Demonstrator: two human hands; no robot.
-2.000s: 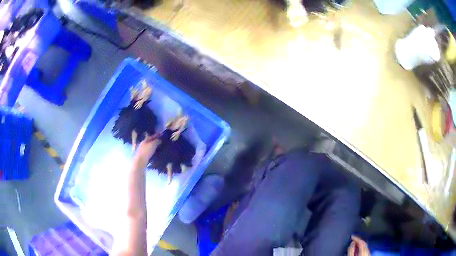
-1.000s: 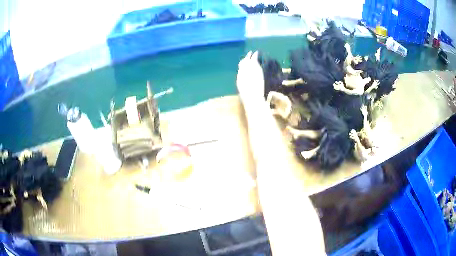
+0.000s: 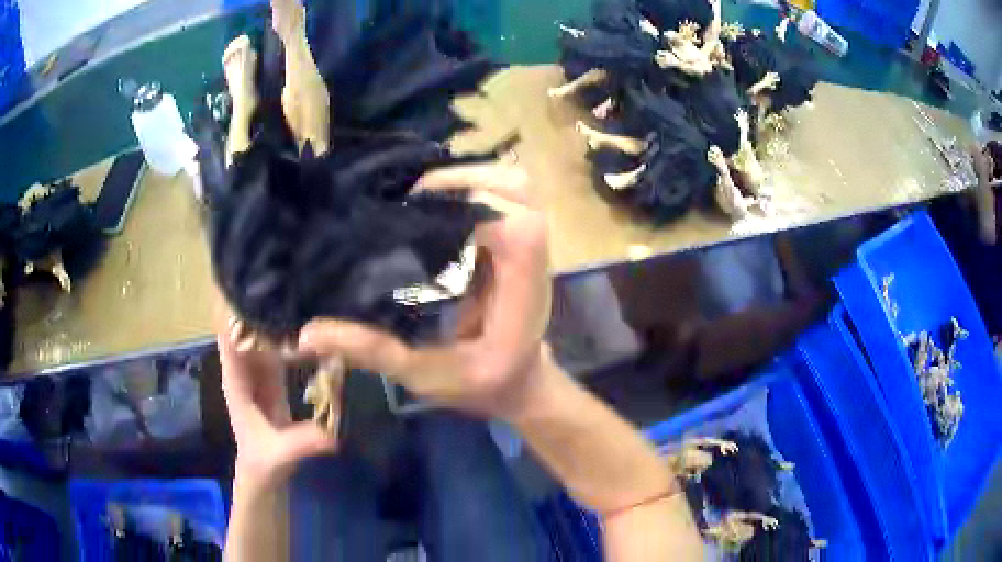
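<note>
A figure with a black ragged skirt (image 3: 319,225) is held up close to the camera, above my lap and the bench's front edge. Its cream legs point up at the upper left and the black cloth spreads up and to the right. My left hand (image 3: 264,406) holds it from below, beside a small cream clawed hand; part of my fingers is hidden behind the figure. My right hand (image 3: 483,307) grips the cloth from the right, thumb underneath and fingers on top. The cloth hides the middle of the bench.
A pile of black-clothed figures (image 3: 665,132) lies on the bench (image 3: 868,165) at right. A smaller pile (image 3: 49,236), a phone (image 3: 118,192) and a white bottle (image 3: 162,130) are at left. Blue trays with figures (image 3: 895,263) stand at lower right; another tray (image 3: 148,494) is at lower left.
The view has turned from the left tray to the bench. One arm reached to the right pile a second ago; now both hands hold a figure close in front of me.
</note>
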